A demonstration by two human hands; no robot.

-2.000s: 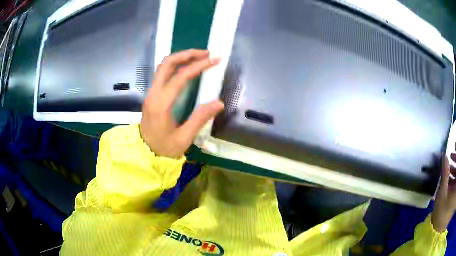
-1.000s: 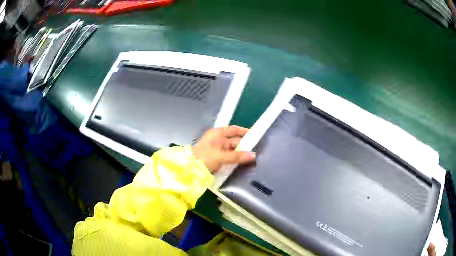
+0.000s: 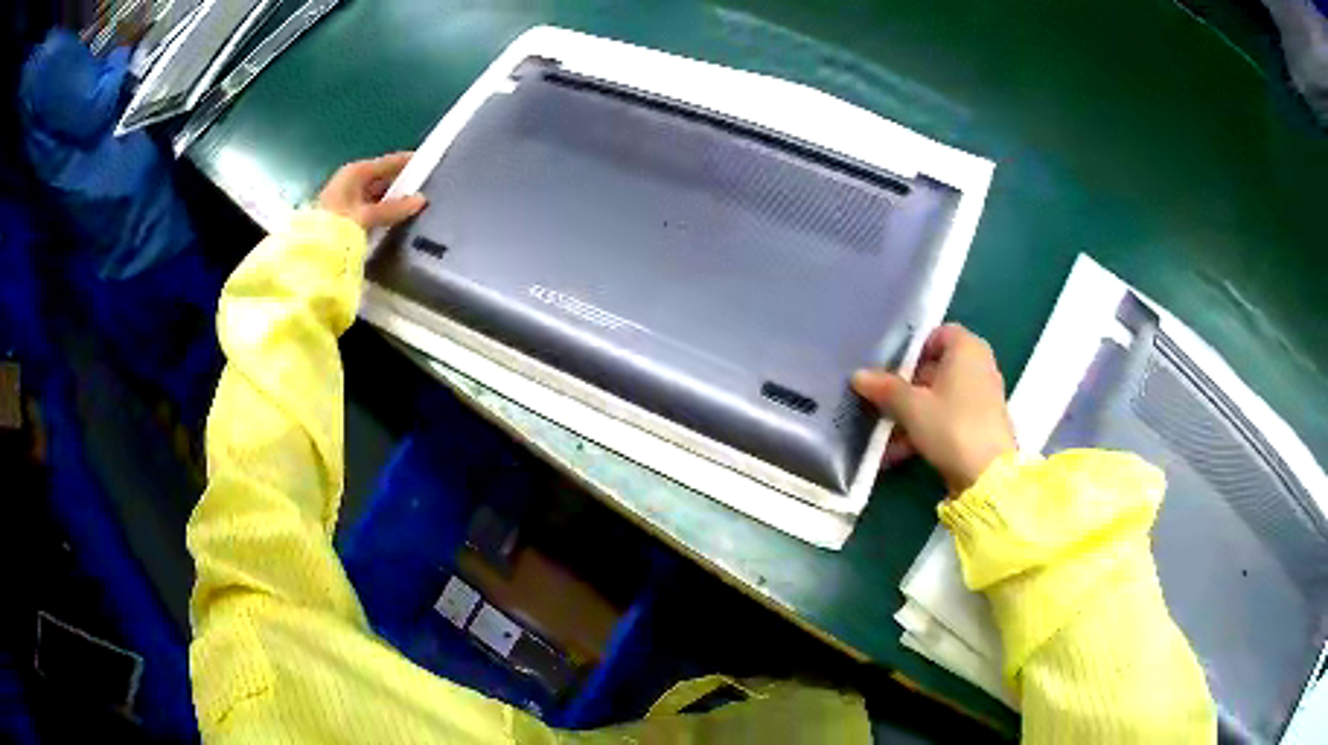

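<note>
A dark grey laptop bottom cover (image 3: 641, 248) lies outer face up on a white foam sheet (image 3: 757, 85), with more white sheet edges showing below it. Short black rubber feet fill both front recesses, and a dark strip runs along the vent edge. My left hand (image 3: 373, 195) grips the cover and sheet at their left edge, thumb on top. My right hand (image 3: 944, 403) grips the right edge near the front corner, thumb on the cover. The fingers under both edges are partly hidden.
A second bottom cover (image 3: 1194, 480) lies on white sheets at the right, partly behind my right sleeve. Panels in sheets (image 3: 219, 58) stand at the upper left beside a person's blue sleeve (image 3: 102, 160). A blue bin (image 3: 423, 510) sits below the green bench's front edge (image 3: 699, 560).
A cover with its sheet now lies between both hands, over the left part of the bench. My right hand has come into full view on its right edge. Another cover shows at the right.
</note>
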